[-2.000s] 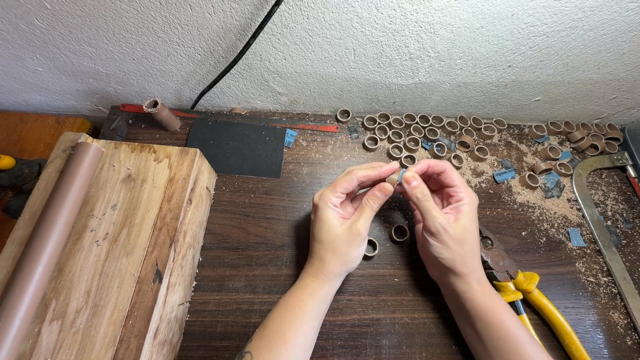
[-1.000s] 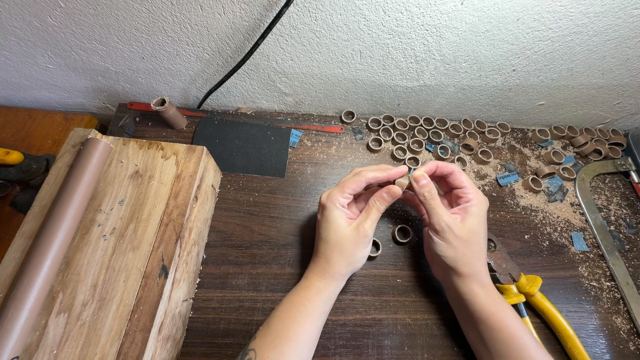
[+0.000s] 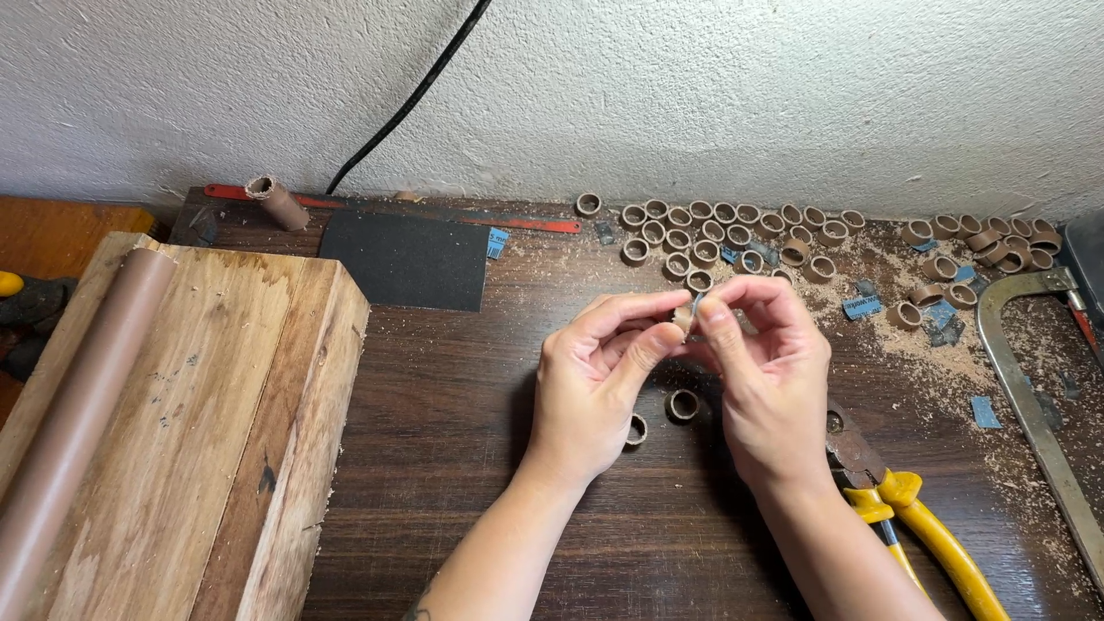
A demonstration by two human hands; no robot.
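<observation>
Between the thumb and fingers of my left hand point(image 3: 595, 379) is a short brown tube ring point(image 3: 682, 318) with a rough edge. My right hand point(image 3: 768, 371) pinches a small bluish-grey piece, likely sandpaper, against the ring's right side; the fingers partly hide it. Two loose rings lie below the hands, one ring point(image 3: 683, 405) between the wrists and another point(image 3: 636, 430) beside my left wrist. Beyond the hands many cut rings point(image 3: 705, 252) stand in a group near the wall. Yellow-handled pliers point(image 3: 897, 500) lie beside my right forearm, their jaws partly hidden.
At left a long brown tube point(image 3: 86, 414) rests on a wooden block point(image 3: 216, 414). Behind are a black sheet point(image 3: 405, 263), a red hacksaw blade point(image 3: 552, 226) and a short tube point(image 3: 278, 204). A hacksaw frame point(image 3: 1026, 388), sawdust point(image 3: 940, 354) and blue scraps point(image 3: 862, 307) lie right.
My fingers have shifted a little around the ring, and its rough edge now shows more plainly. Both hands stay in about the same place.
</observation>
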